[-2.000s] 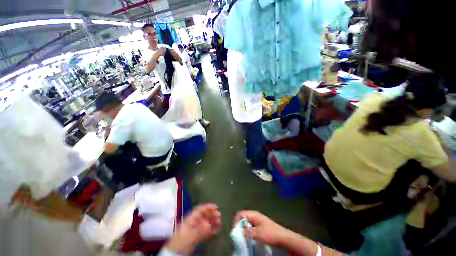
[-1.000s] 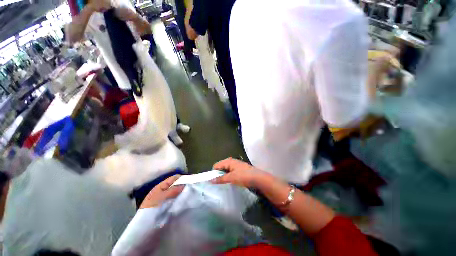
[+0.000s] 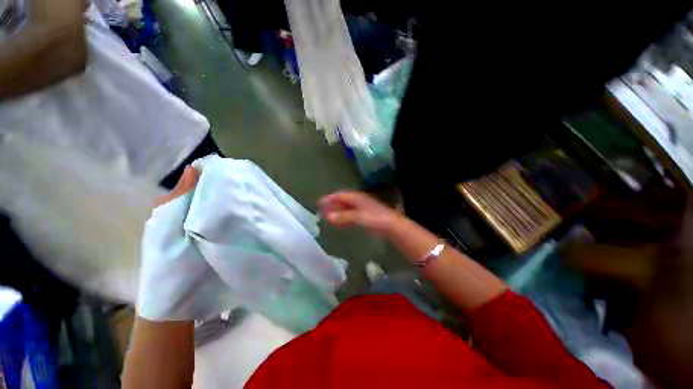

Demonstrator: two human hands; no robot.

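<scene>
A limp pale aqua fabric piece hangs in folds over my left hand, in front of my body. Most of my left hand is hidden under the cloth; only part shows at its upper left edge. My right hand is to the right of the cloth, apart from it. Its fingers look curled and slightly blurred, with no cloth seen in them.
A person's arm and white clothing are close at upper left. A large dark shape fills the upper right. A slatted wooden piece is at right, with aqua cloth below it. Green floor shows in the middle.
The view has tipped downward. The cloth, held between both hands a second ago, now drapes over my left hand; my right hand has come away. The white-clothed person ahead is out of view.
</scene>
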